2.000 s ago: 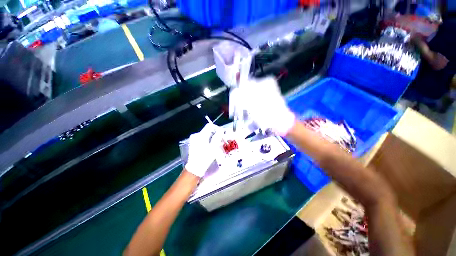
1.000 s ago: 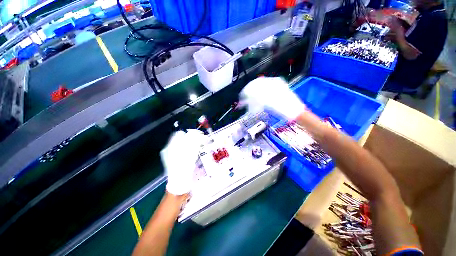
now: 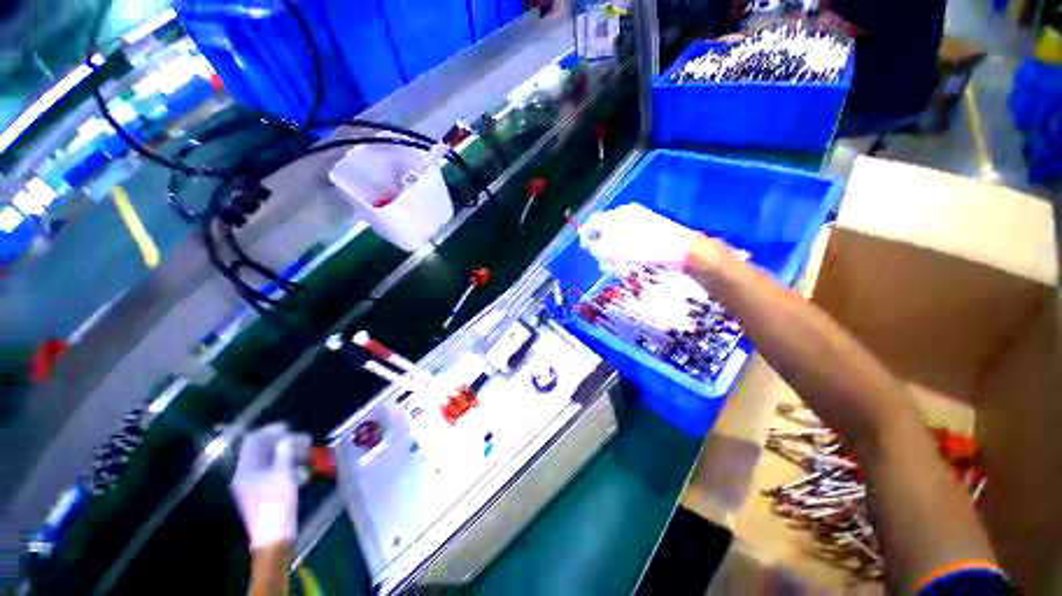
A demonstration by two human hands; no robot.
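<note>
The white-topped bench fixture (image 3: 489,437) stands in front of me, with a small red holder (image 3: 459,404) on top and a silver-grey clamp or cylinder (image 3: 507,346) near its far right edge. A red-ended white part (image 3: 390,359) lies at its far edge. My gloved left hand (image 3: 266,483) is left of the fixture, blurred, with a red piece (image 3: 317,462) beside its fingers; whether it is held is unclear. My gloved right hand (image 3: 641,236) is over the near blue bin (image 3: 757,192), above heaped rod parts (image 3: 670,320). A small red tip shows by its fingertips; its grip is unclear.
Red-headed parts (image 3: 475,283) lie on the dark green conveyor belt behind the fixture. A white cup (image 3: 393,198) and black cables (image 3: 239,204) are beyond. A carton (image 3: 949,233) holding parts is at right. A far blue bin (image 3: 751,111) of rods is behind; a partial person is beyond.
The view has shifted, moving the scene left. My left hand has moved off the fixture top to its left side. My right hand has moved from the fixture's far side to over the near blue bin.
</note>
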